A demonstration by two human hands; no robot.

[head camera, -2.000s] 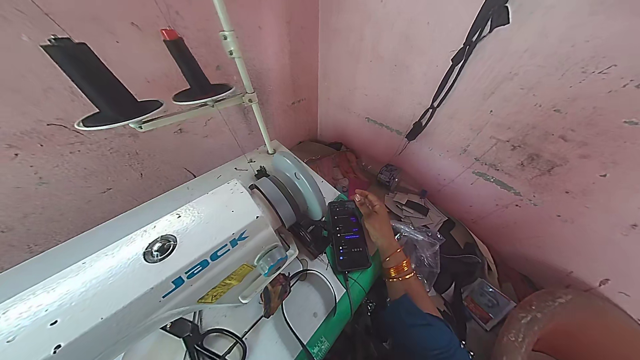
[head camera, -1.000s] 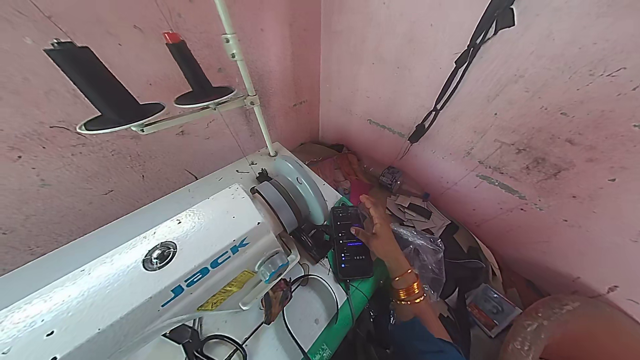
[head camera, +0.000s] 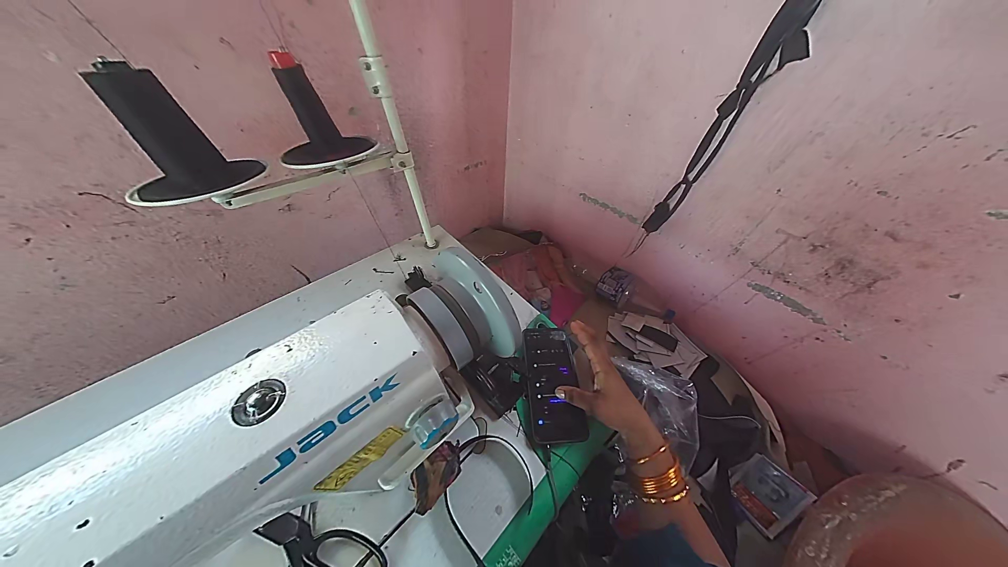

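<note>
My right hand (head camera: 605,386), with gold-coloured bangles at its wrist, reaches over a black smartphone (head camera: 554,386). Its thumb lies on the lit screen; the fingers are apart beyond the phone's right edge. The phone rests on the green edge of the machine table, a cable at its lower end. Left of it stands a white Jack sewing machine (head camera: 236,425) with a grey handwheel (head camera: 479,303). Two black thread cones (head camera: 150,118) sit on the thread stand (head camera: 394,130) behind. My left hand is out of view.
Black cables (head camera: 346,539) lie on the white table (head camera: 488,472) below the machine. To the right are a clear plastic bag (head camera: 665,402), a plastic bottle (head camera: 630,291), cardboard pieces (head camera: 681,350) and a brown rounded object (head camera: 898,528). Black straps (head camera: 709,134) hang against the pink wall.
My right hand has moved from the phone's upper right edge down over its screen, and the thumb now lies on the screen. The phone has stayed on the table's edge.
</note>
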